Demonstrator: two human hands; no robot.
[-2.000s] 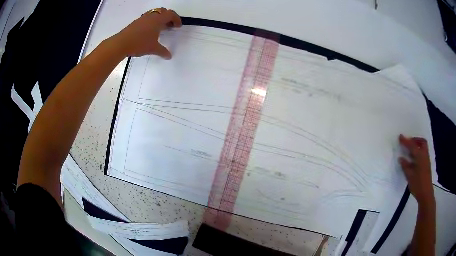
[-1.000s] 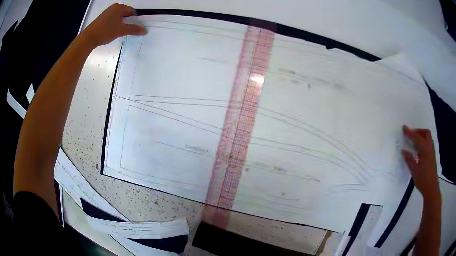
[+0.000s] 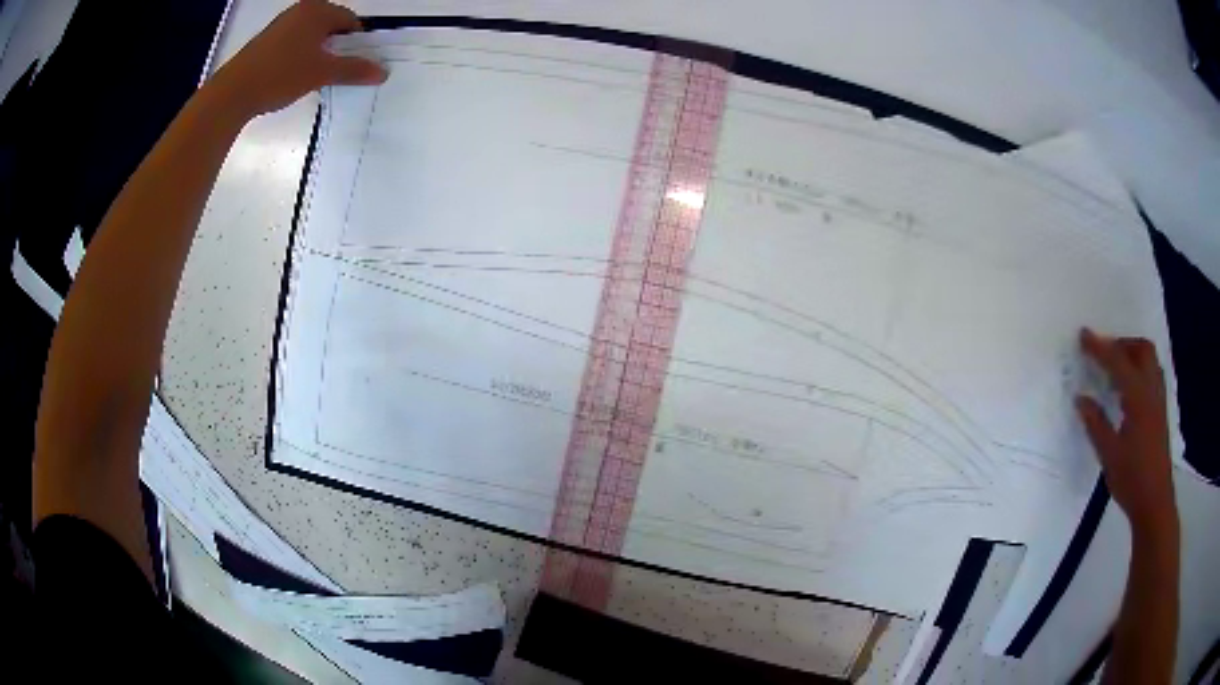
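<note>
A large white paper pattern point(image 3: 442, 174) with thin printed lines lies over navy fabric point(image 3: 870, 101), which shows as a dark border. A clear ruler with a red-pink grid point(image 3: 636, 315) lies across the pattern and past its lower edge. My left hand point(image 3: 301, 60) is at the pattern's upper left corner, thumb on the paper and apart from the fingers. My right hand point(image 3: 1131, 415) is on the paper near its right end, thumb and forefinger apart. Whether either hand pinches the paper is hard to tell.
Lined paper offcuts point(image 3: 388, 613) and dark fabric scraps point(image 3: 442, 653) lie at the lower left. A long black bar point(image 3: 656, 649) lies below the pattern. The speckled white table point(image 3: 221, 361) shows at left. Dark fabric point(image 3: 100, 101) lies at far left.
My left hand has moved left along the top edge to the corner. My right hand has shifted slightly. The ruler still lies across the pattern.
</note>
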